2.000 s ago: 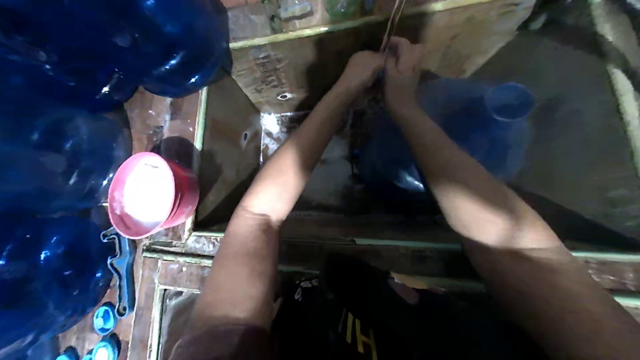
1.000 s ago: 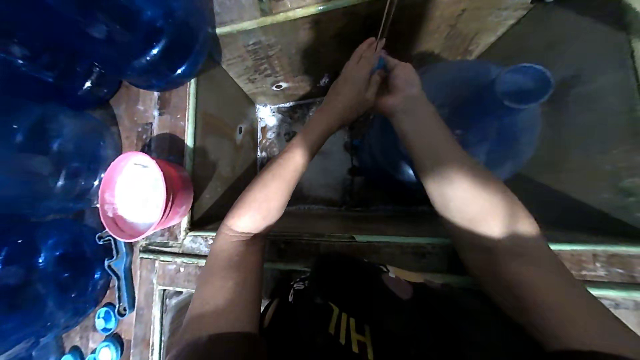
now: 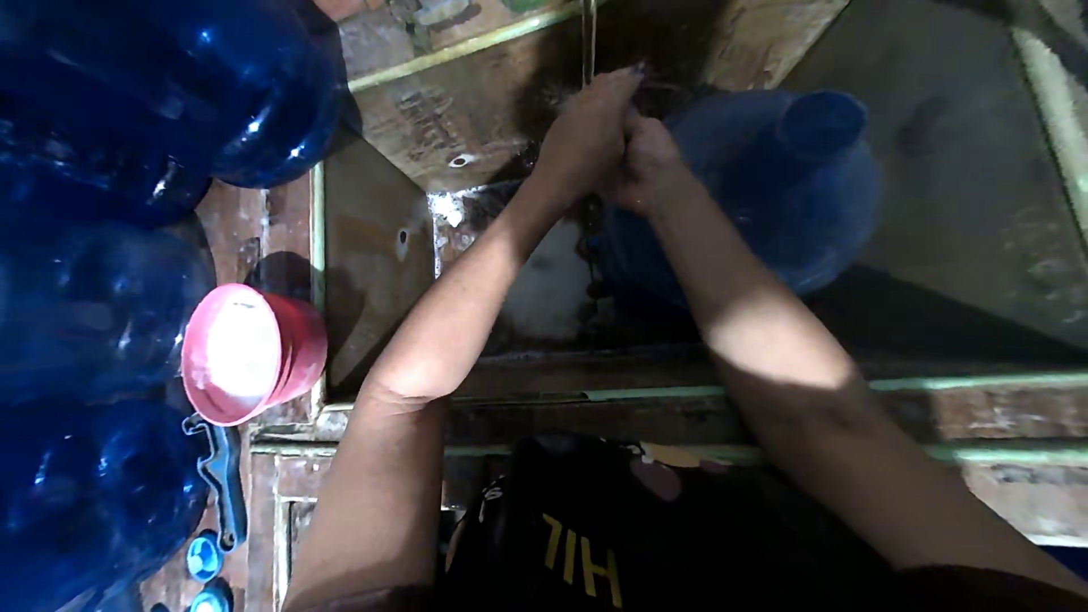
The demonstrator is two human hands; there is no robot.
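Note:
My left hand (image 3: 591, 127) and my right hand (image 3: 648, 161) are pressed together under a thin stream of water (image 3: 588, 38) at the back of a wooden basin (image 3: 365, 246). The left hand lies partly over the right. Whether anything is between them is hidden. Just right of my hands, behind my right forearm, a large blue plastic water jug (image 3: 765, 195) stands in the basin, its round neck (image 3: 823, 126) toward the upper right.
Several large blue water jugs (image 3: 102, 314) crowd the left side. A pink plastic tub with white contents (image 3: 297, 348) stands by the basin's left wall. Below it lie a blue plastic tool (image 3: 223, 484) and blue caps (image 3: 205, 557). The basin's front edge (image 3: 646, 393) crosses beneath my forearms.
My left hand has shifted over my right, and the small blue thing seen between my hands a second ago no longer shows plainly. The jug remains beside them.

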